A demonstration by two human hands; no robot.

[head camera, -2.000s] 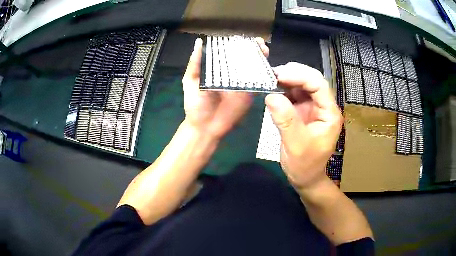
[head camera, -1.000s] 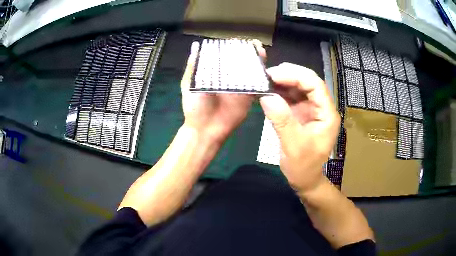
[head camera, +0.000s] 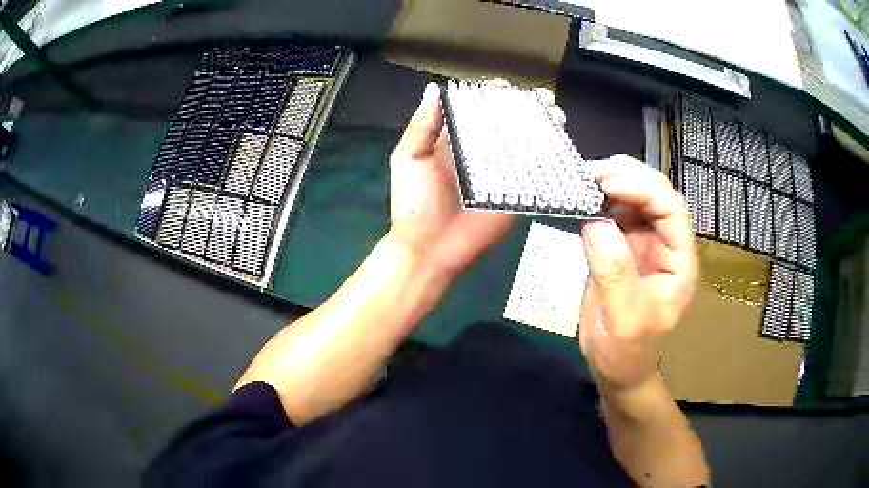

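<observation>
A circuit board (head camera: 519, 148) is held up in both hands, its face with rows of tall white parts turned up toward me, its near edge slightly tilted. My left hand (head camera: 429, 191) is under and beside its left side, thumb along the left edge, other fingertips showing at the far edge. My right hand (head camera: 634, 257) pinches the near right corner between thumb and fingers. The board's underside is hidden.
The left-hand board stack (head camera: 229, 172) lies on a pale-edged tray. The right-hand board stack (head camera: 743, 176) lies beside bare cardboard (head camera: 729, 343). A white card (head camera: 548, 281) lies below the board. Another cardboard sheet (head camera: 476, 38) and a light frame (head camera: 664, 57) are beyond.
The whole view has shifted and turned slightly. The board is now angled, its near edge sloping down to the right. Both hands keep hold of it.
</observation>
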